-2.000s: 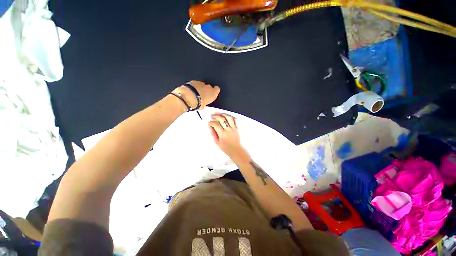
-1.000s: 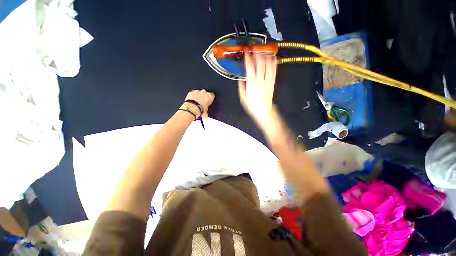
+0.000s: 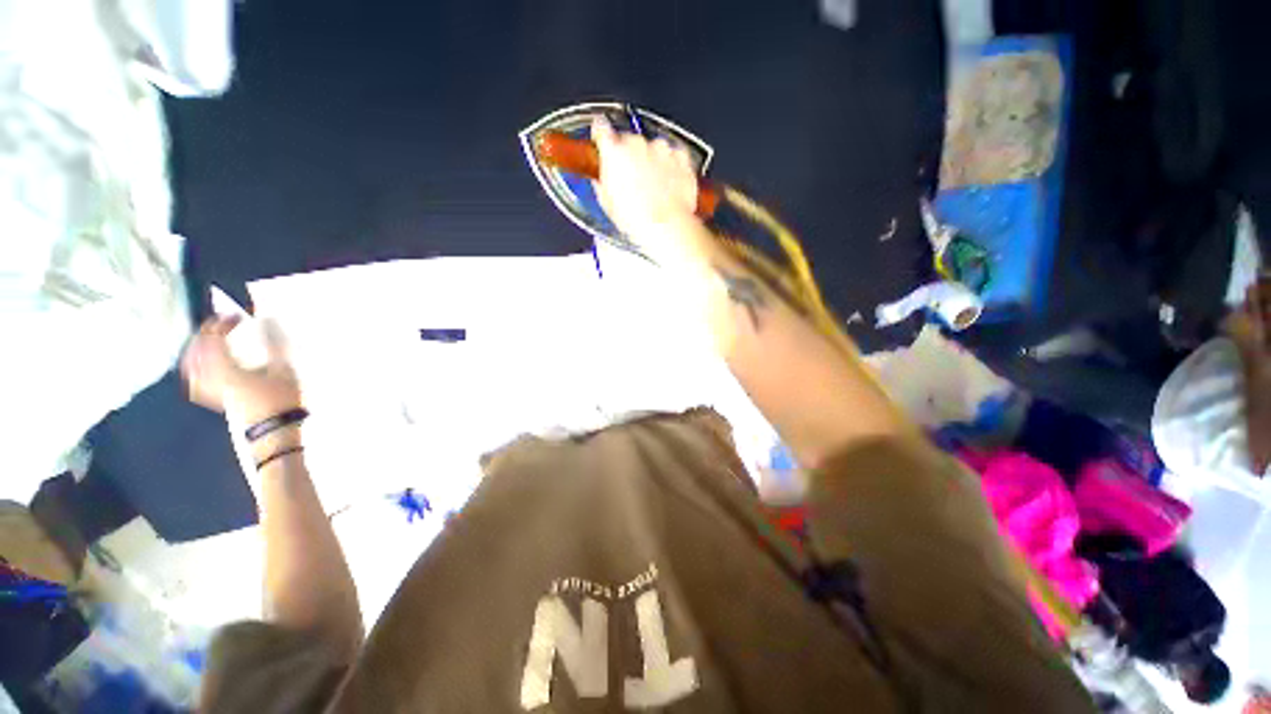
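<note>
A white fabric panel lies flat on the black table cover, with a small dark patch on it. My right hand is closed round the orange-brown handle of the steam iron. The iron stands at the panel's far edge, its tip pointing left; my forearm crosses the panel's right part. My left hand is at the panel's left corner, blurred, with a small white tip of fabric rising by its fingers. Whether it grips the fabric cannot be told.
A white fabric pile lies at the left. At the right are a blue iron rest, green-handled scissors and a white roll. The yellow hose runs beside my right forearm. Pink bundles and another person's sleeve are lower right.
My right hand has gone from the panel to the iron and closed on its handle; the iron has turned slightly. My left hand has moved from the panel's far edge to its left corner.
</note>
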